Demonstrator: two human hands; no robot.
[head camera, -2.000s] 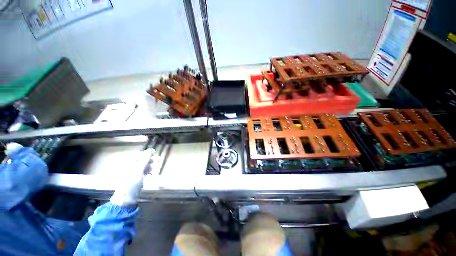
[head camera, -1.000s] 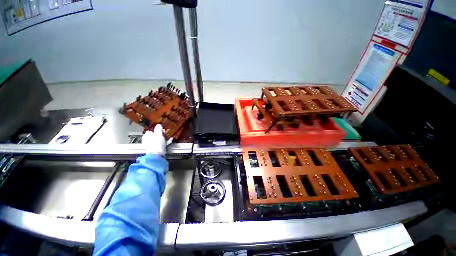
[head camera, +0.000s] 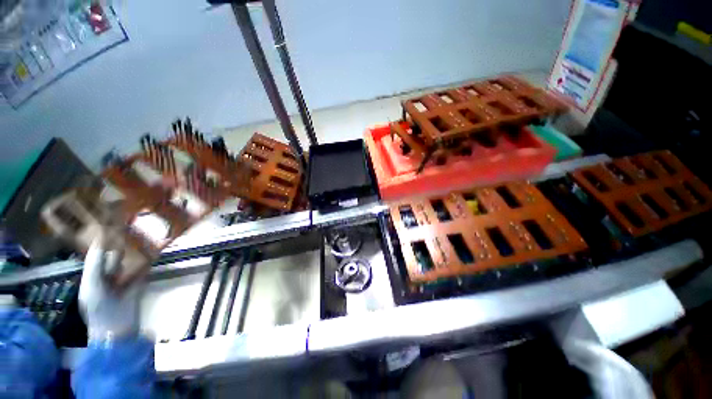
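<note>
My left hand (head camera: 111, 296), white-gloved with a blue sleeve, is blurred at the left. It grips the lower left part of an orange-brown fixture plate (head camera: 168, 183), which is tilted above the conveyor's back rail with dark pins sticking up. The fingers are hard to make out. A blurred white curved shape at the lower right, below the white box, looks like my right hand (head camera: 613, 368); its fingers and anything in it cannot be made out. Another orange plate (head camera: 269, 173) leans on the back ledge beside the black tray.
Two orange plates (head camera: 488, 230) (head camera: 646, 191) lie over green boards on the conveyor (head camera: 234, 349). Behind are a black tray (head camera: 337, 170) and a red bin (head camera: 406, 178) with a stacked plate (head camera: 476, 109). A white box (head camera: 636, 313) juts from the front rail. A blue sleeve (head camera: 23, 351) shows far left.
My left hand has moved left from the back ledge with a plate, uncovering another plate behind. The white shape at the lower right has appeared. The view has tilted and shifted.
</note>
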